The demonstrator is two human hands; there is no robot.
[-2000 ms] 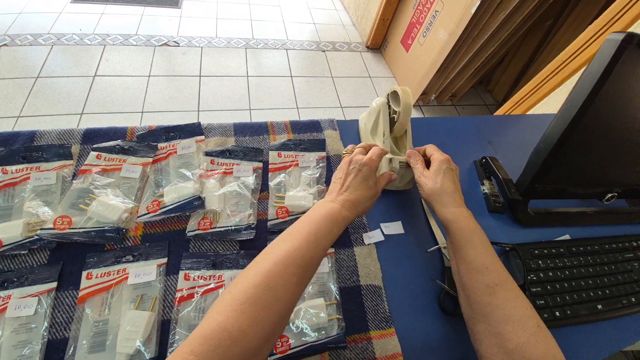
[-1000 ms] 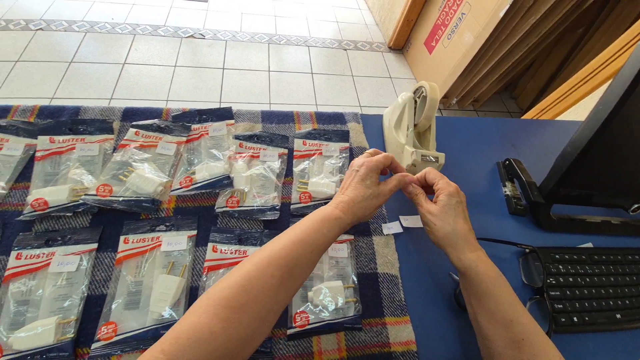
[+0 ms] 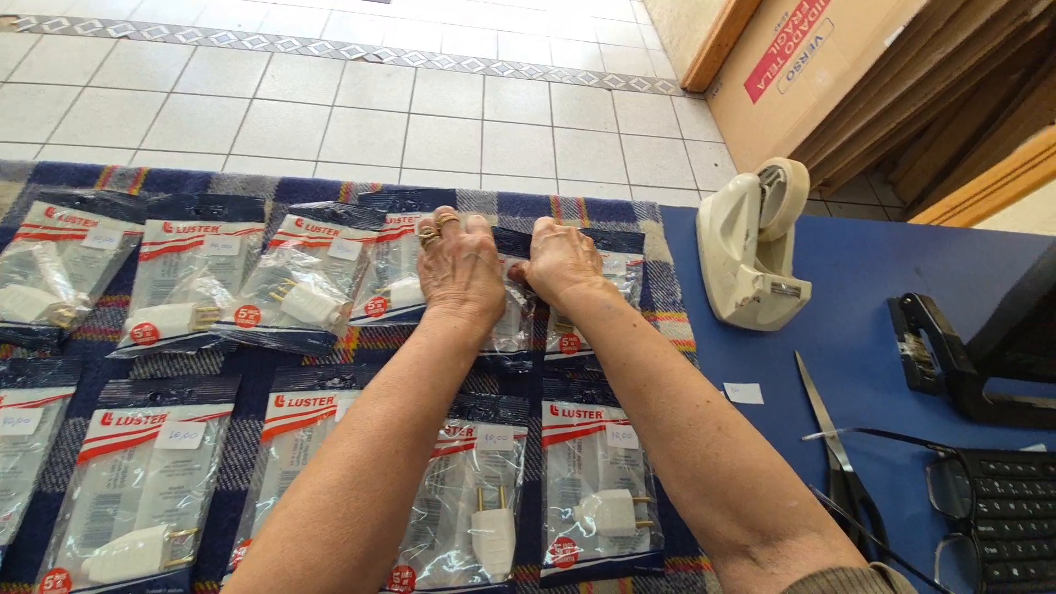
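My left hand (image 3: 462, 268), with rings on it, rests over the top row of plastic packets, its fingers on a packet of a white electrical plug (image 3: 396, 293). Close beside it, my right hand (image 3: 563, 260) touches the top of the neighbouring packets; what lies under its fingers is hidden. A plug packet (image 3: 606, 487) with a small handwritten paper tag lies below my right forearm. Several more such packets lie in two rows on a plaid blanket (image 3: 676, 330). To the right stands a cream tape dispenser (image 3: 742, 256), and a small white paper tag (image 3: 743, 393) lies on the blue tabletop.
Scissors (image 3: 833, 445), eyeglasses (image 3: 949, 487) and a black keyboard (image 3: 1019, 503) lie at the right. Behind them are a black stapler (image 3: 920, 342) and a dark monitor (image 3: 1019, 330). A cardboard box (image 3: 759, 82) stands beyond the table, on the tiled floor side.
Both hands have left the tape dispenser and moved left onto the upper packets. Two small paper tags lay on the blue tabletop before; one shows now. The view has shifted.
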